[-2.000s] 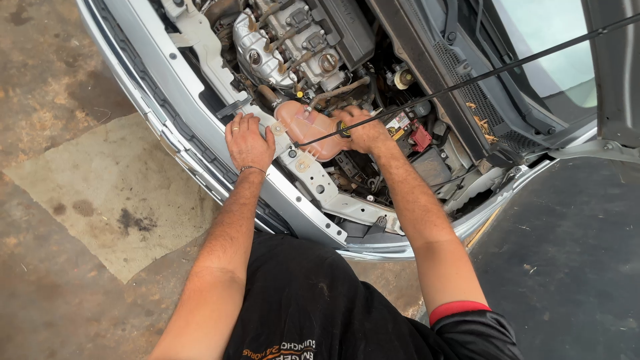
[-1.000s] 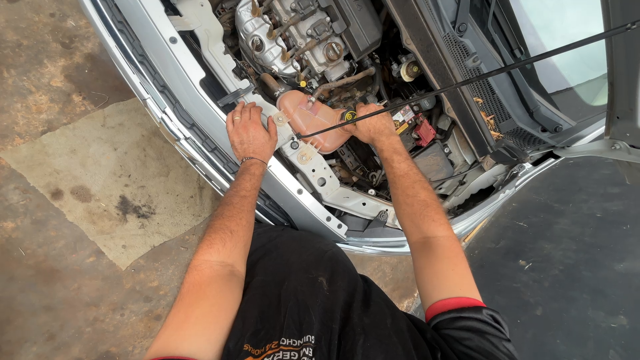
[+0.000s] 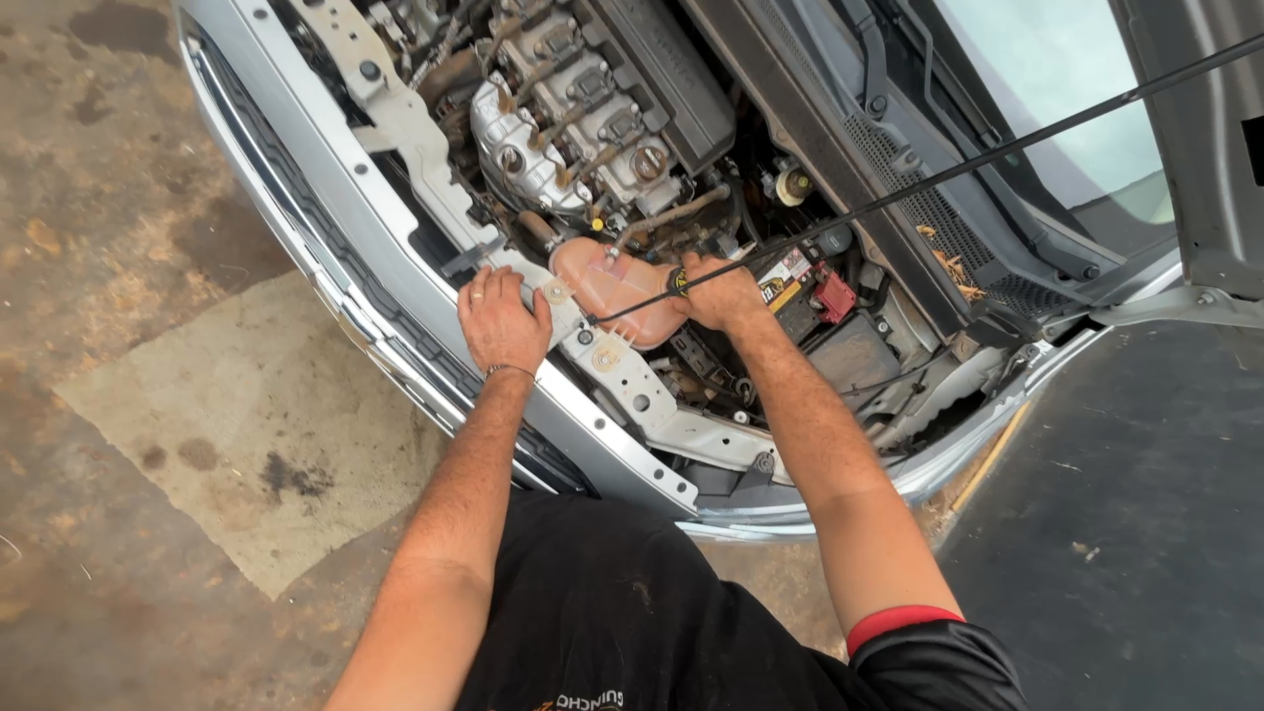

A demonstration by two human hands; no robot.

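My left hand (image 3: 505, 321) lies flat, fingers spread, on the front crossmember (image 3: 432, 178) of a car's engine bay. My right hand (image 3: 719, 293) has its fingers at the dark cap with yellow marks (image 3: 677, 281) on the pinkish plastic coolant expansion tank (image 3: 612, 286). Part of the fingers is hidden, and whether they grip the cap cannot be told. The hood prop rod (image 3: 829, 225) runs across in front of the tank and the right hand.
The engine (image 3: 592, 109) lies beyond the tank, with the battery (image 3: 790, 291) and its red terminal cover (image 3: 834, 294) to the right. The raised hood (image 3: 1210, 148) is at the upper right. A stained mat (image 3: 267, 425) lies on the floor at left.
Two seconds ago my right hand reached farther over the tank, beyond the cap; since then it has drawn back to the cap. My left hand stays on the front crossmember.
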